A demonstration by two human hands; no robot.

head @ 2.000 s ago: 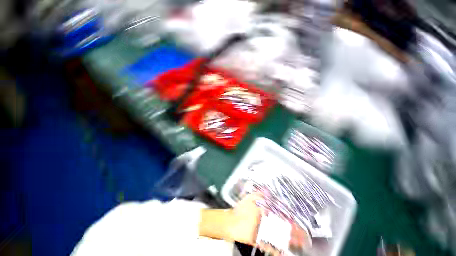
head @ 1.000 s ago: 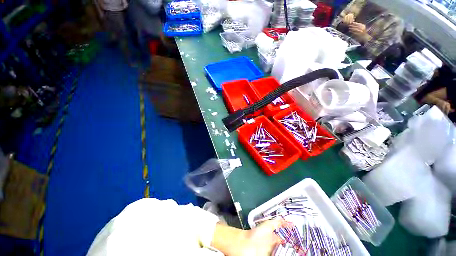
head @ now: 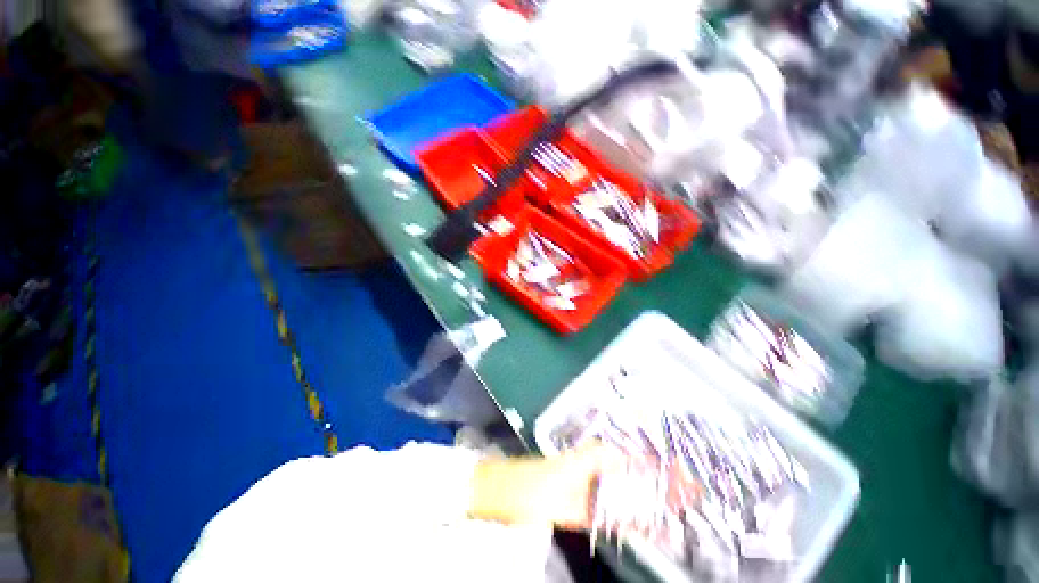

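A white parts tray (head: pixel 840 492) stands on the green bench at the lower right, heaped with thin silver tubes (head: pixel 718 450). My left hand (head: pixel 575 487), below a white sleeve, reaches over the tray's near left side. Its fingers are blurred among tubes and reddish strands, and I cannot tell whether it grips any. A pale flat piece (head: pixel 770 526) lies in the tray's lower right part. My right hand cannot be made out.
A clear plastic box (head: pixel 843 382) with tubes sits behind the tray. Red bins (head: pixel 566 308) with metal parts, an empty-looking blue bin (head: pixel 439 112) and a black flexible arm (head: pixel 547 142) are further up the bench. A clear bag (head: pixel 439 382) hangs at the edge. White bags (head: pixel 911 251) lie at right.
The view has shifted, so more of the tray shows and the bins sit further left and higher. The picture is more blurred. My left hand stays over the tray.
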